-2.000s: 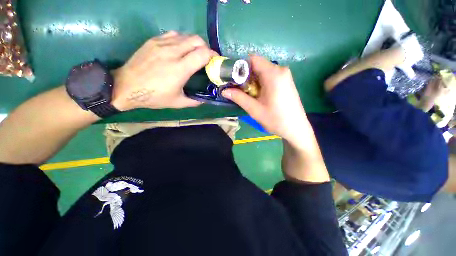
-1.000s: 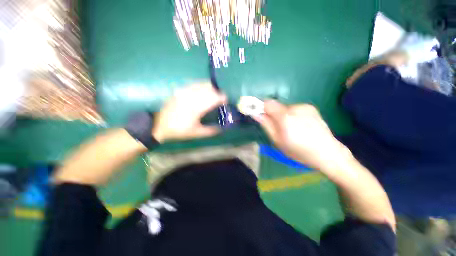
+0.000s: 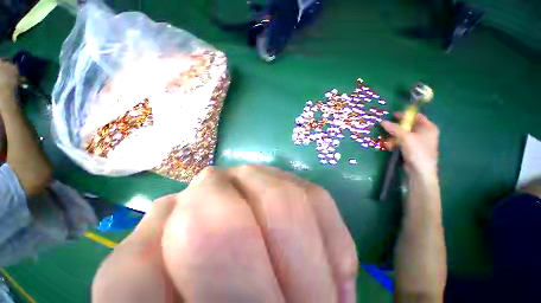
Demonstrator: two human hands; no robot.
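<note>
My left hand is very close to the camera, large and cut off by the bottom edge. Its fingers are curled, and what may be inside them is hidden. My right hand is around the yellow handle of the mallet, head up and dark grip hanging down. Its fingertips are at the right edge of a loose pile of small round metal caps, shiny copper and whitish, on the green table. The strap part cannot be made out.
A large open clear poly bag of copper pieces stands on the left. Dark assemblies lie along the far side. A person's arm is at far left. A dark sleeve and a white sheet are at far right.
The view has shifted up and left, showing the whole bag and pile. My hands have moved apart: the left toward the camera, the right with the mallet to the pile.
</note>
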